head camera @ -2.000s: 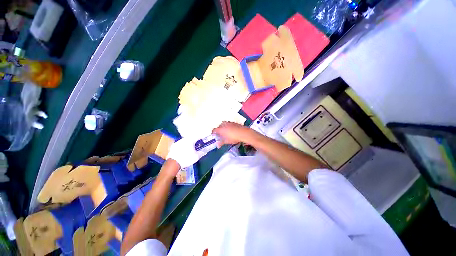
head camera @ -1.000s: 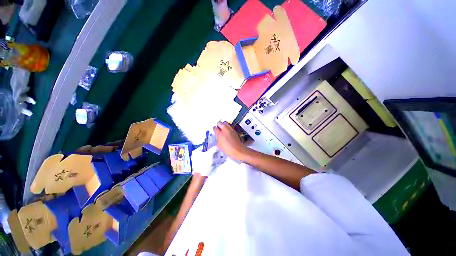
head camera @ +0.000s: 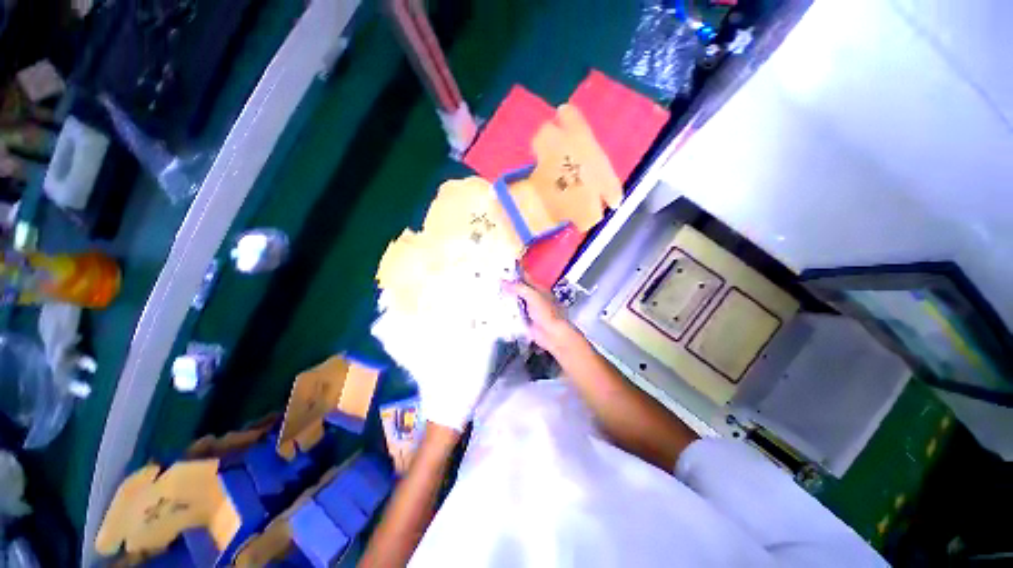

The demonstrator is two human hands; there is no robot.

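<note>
My left hand (head camera: 453, 383), in a white glove, lies over the front of the bright white sheets (head camera: 428, 316). Its fingers blend into the glare, so its grip is unclear. My bare right hand (head camera: 542, 320) is at the right edge of the sheets, fingertips bent inward; what it holds cannot be made out. Tan carton blanks (head camera: 455, 216) lie just behind the white sheets. A printed card (head camera: 400, 430) with a coloured picture lies left of my left forearm, partly covered.
Open blue cartons (head camera: 322, 516) cluster at the lower left. An open carton (head camera: 569, 166) lies on red sheets (head camera: 628, 117) beyond the blanks. Wrapped white pieces (head camera: 260, 251) lie near the pale rail (head camera: 183, 244). A white machine with a cream fixture (head camera: 705, 316) and tilted screen (head camera: 922, 338) stands right.
The view has shifted. My hands have moved farther over the white sheets, and the gloved hand is stretched forward. The small dark item seen between my hands before no longer shows.
</note>
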